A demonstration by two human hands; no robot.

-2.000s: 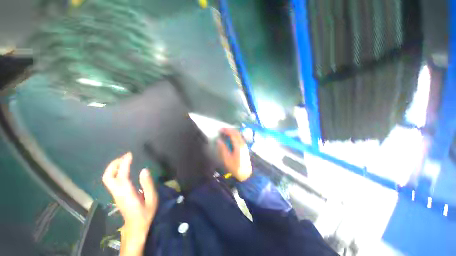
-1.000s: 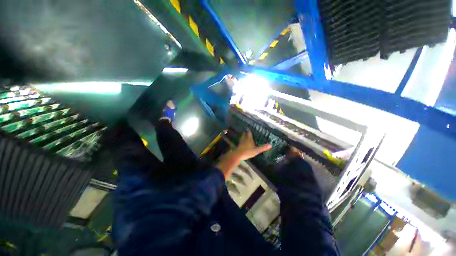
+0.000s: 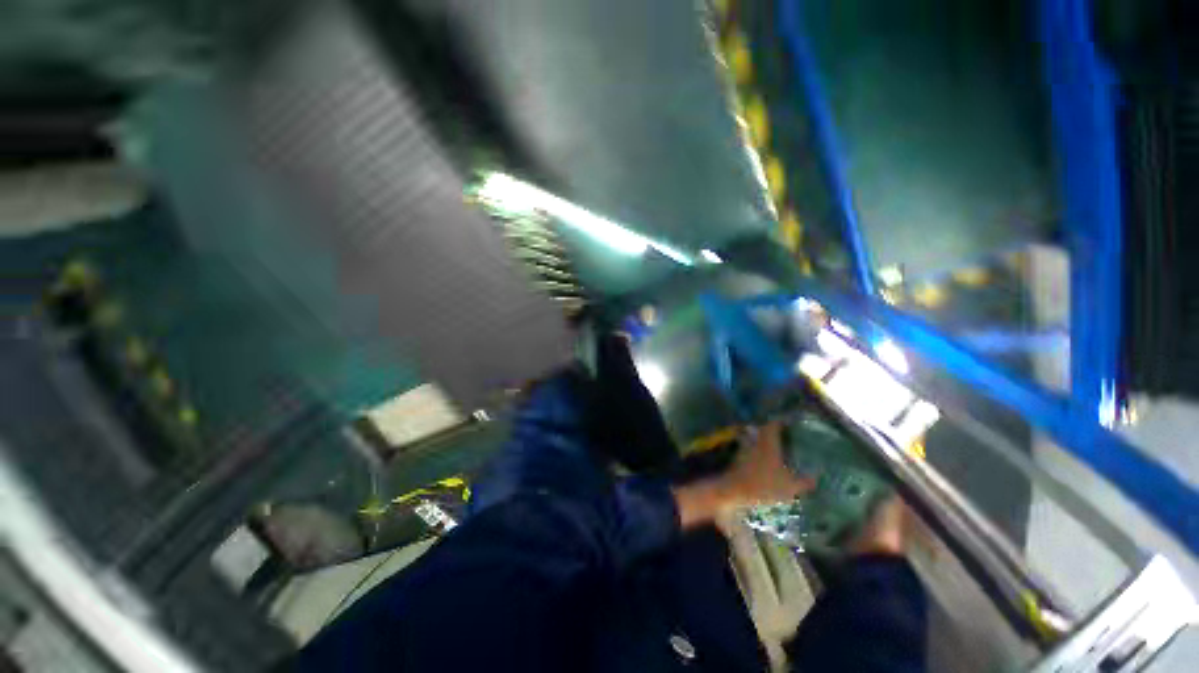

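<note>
Green circuit boards [image 3: 842,476] are between my two hands, low and right of the middle, in front of my body. My left hand [image 3: 756,473] is at their left side, with fingers and thumb spread around the edge. My right hand [image 3: 886,526] is at their right side, mostly hidden by my dark sleeve and blurred. The boards are held between the hands; how many there are cannot be told.
A silver frame rail [image 3: 966,526] runs along the right of the boards. Blue shelving posts [image 3: 1081,210] stand at the right. A blurred grey ribbed surface [image 3: 395,210] is at the upper left. Yellow-black tape [image 3: 756,118] marks the floor.
The view has swung, and the scene is shifted and blurred. The hands were at the dark ribbed holder in the frame; now green boards show between them.
</note>
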